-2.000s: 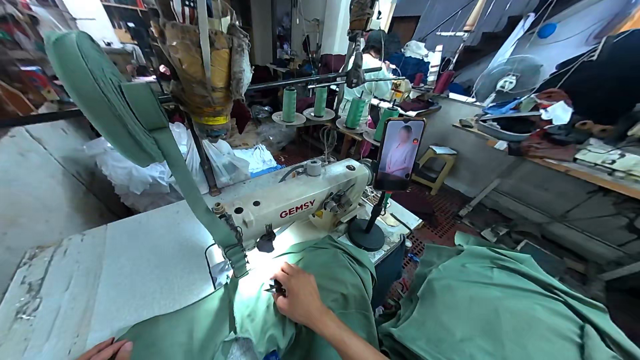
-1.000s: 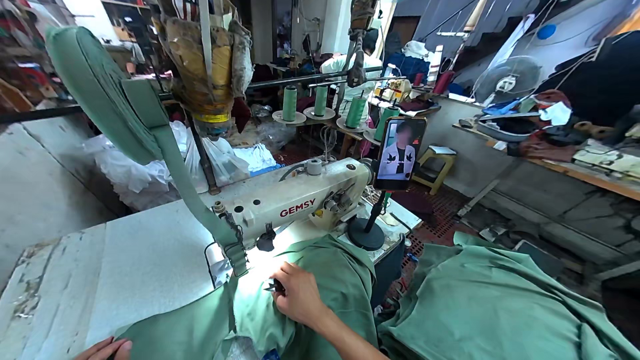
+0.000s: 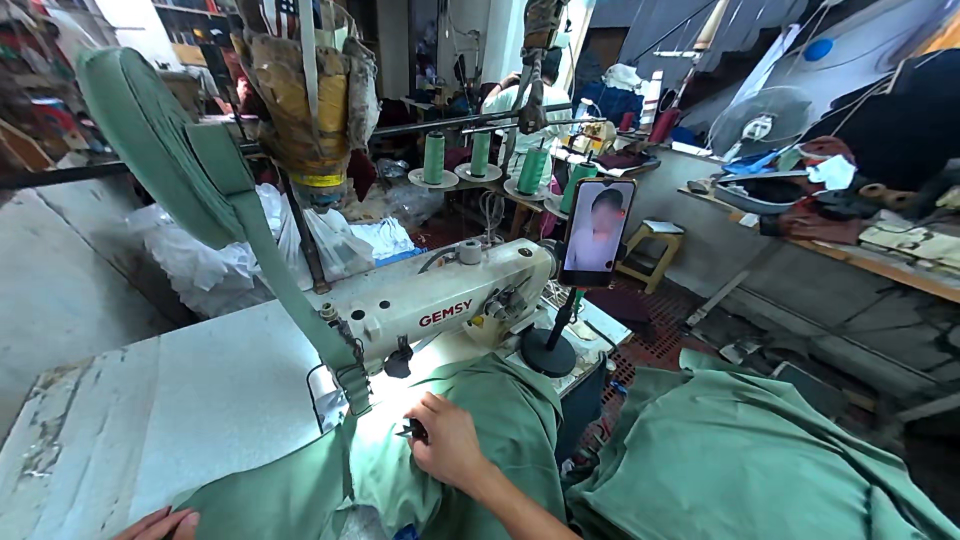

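A Gemsy sewing machine [image 3: 450, 304] stands on a worn white table, its lamp lighting green fabric [image 3: 495, 405] below the needle area. A green fabric strip [image 3: 281, 270] runs from a large roll [image 3: 142, 142] at the upper left down into the machine's guide. My right hand [image 3: 450, 442] rests on the fabric, shut on a small dark tool, perhaps thread snips [image 3: 412, 429]. At the bottom left edge, my left hand [image 3: 161, 525] touches the edge of the green fabric; its fingers are partly cut off by the frame.
A phone [image 3: 598, 232] on a round-based stand is right of the machine. More green fabric [image 3: 750, 450] lies at the right. Green thread cones [image 3: 433, 159] stand behind. A person [image 3: 551, 97] sits farther back. A yellow stool [image 3: 652, 255], a fan [image 3: 759, 126] and a cluttered shelf [image 3: 847, 251] are at the right.
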